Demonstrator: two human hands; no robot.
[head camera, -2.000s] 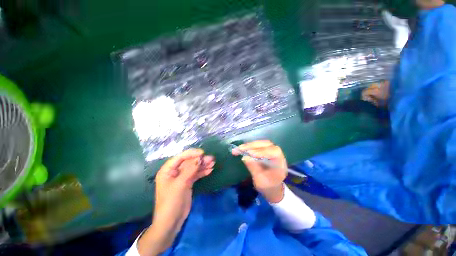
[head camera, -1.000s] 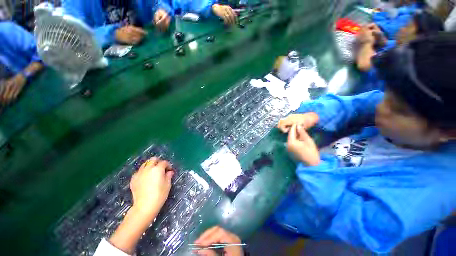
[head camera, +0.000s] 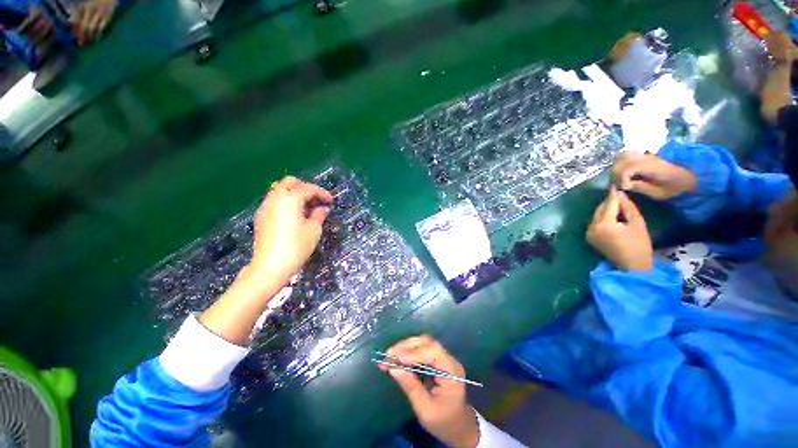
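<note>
My left hand (head camera: 289, 229) is over the upper part of the clear blister tray (head camera: 372, 280), fingertips pinched together near the pockets. Whether a part is between them is hidden. The tray holds dark modules in rows of pockets and shows white glare. My right hand (head camera: 430, 385) is in front of the tray's near edge, with thin light-coloured tweezers (head camera: 451, 377) held between thumb and fingers. The tweezers lie roughly level, their tip end pointing left.
A zip bag (head camera: 457, 241) with white label and dark contents lies right of my tray, beside tiny black parts (head camera: 529, 248). Beyond are a neighbour's blister tray (head camera: 516, 140), white scraps (head camera: 652, 109) and the neighbour's hands. A green fan (head camera: 54, 385) stands lower left.
Two seconds ago both hands were together before the tray. My left hand has moved out over the tray and my right has stayed near its front edge. The view has swung since then.
</note>
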